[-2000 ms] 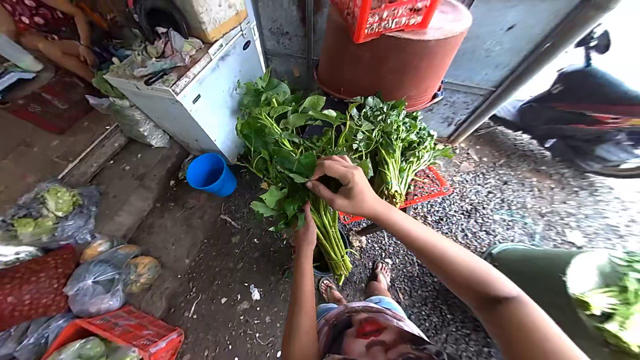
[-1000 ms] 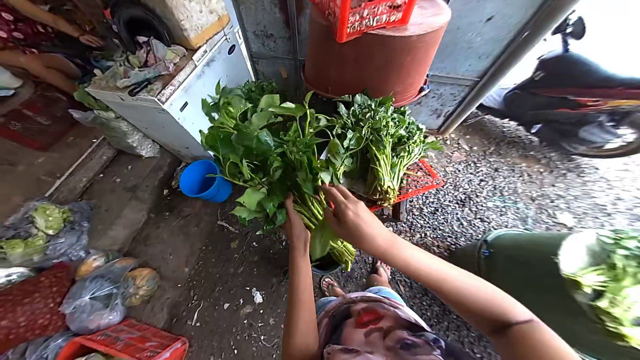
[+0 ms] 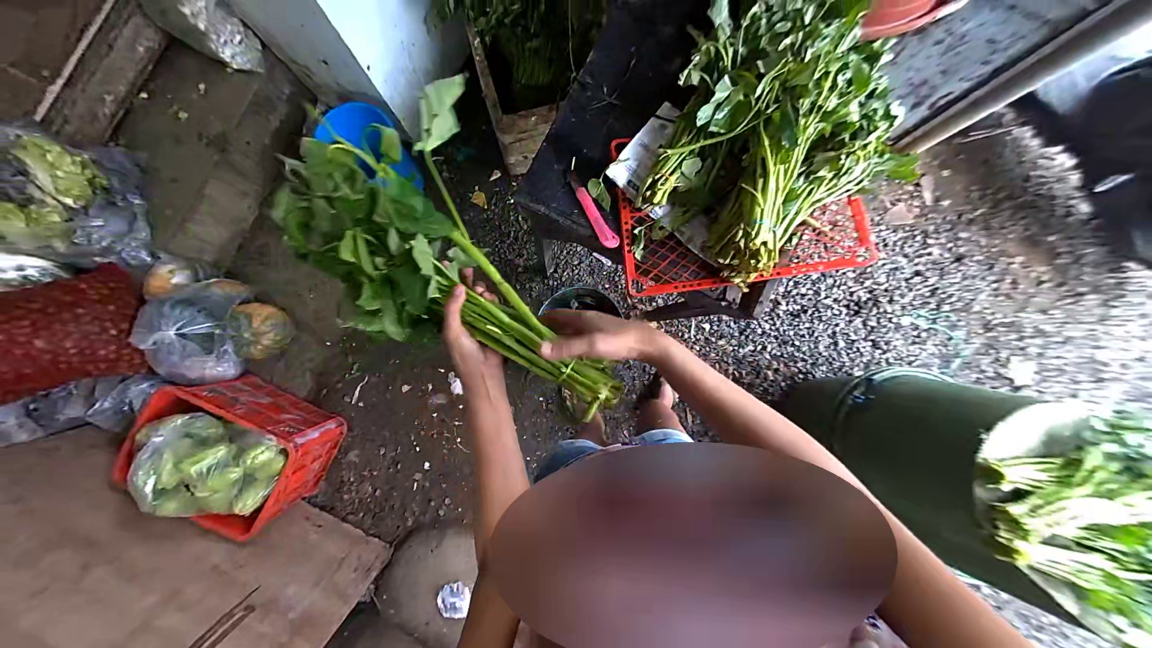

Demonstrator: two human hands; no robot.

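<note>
A bunch of leafy green vegetables [image 3: 490,301] lies across both hands, its leaves to the upper left and its cut stems to the lower right. My left hand [image 3: 470,324] grips the stems just below the leaves. Nearer the cut ends, my right hand [image 3: 598,336] is on the stems, its fingers around them. One thicker stem with a large leaf [image 3: 441,112] stands apart from the rest. More bunches of greens [image 3: 765,171] rest on a red plastic crate [image 3: 751,276], beside a pink-handled knife [image 3: 594,211] on a dark bench [image 3: 562,171].
A blue bucket [image 3: 360,126] stands behind the leaves. At left are a red crate [image 3: 315,454] with bagged vegetables, bagged squash [image 3: 193,333] and a red mesh sack [image 3: 72,333]. A dark round container [image 3: 580,300] sits beyond my hands. A green barrel [image 3: 909,441] with greens is at right.
The bunch has moved left, away from the other greens, uncovering the dark bench and the pink-handled knife. Both hands remain on its stems. The view has shifted downward.
</note>
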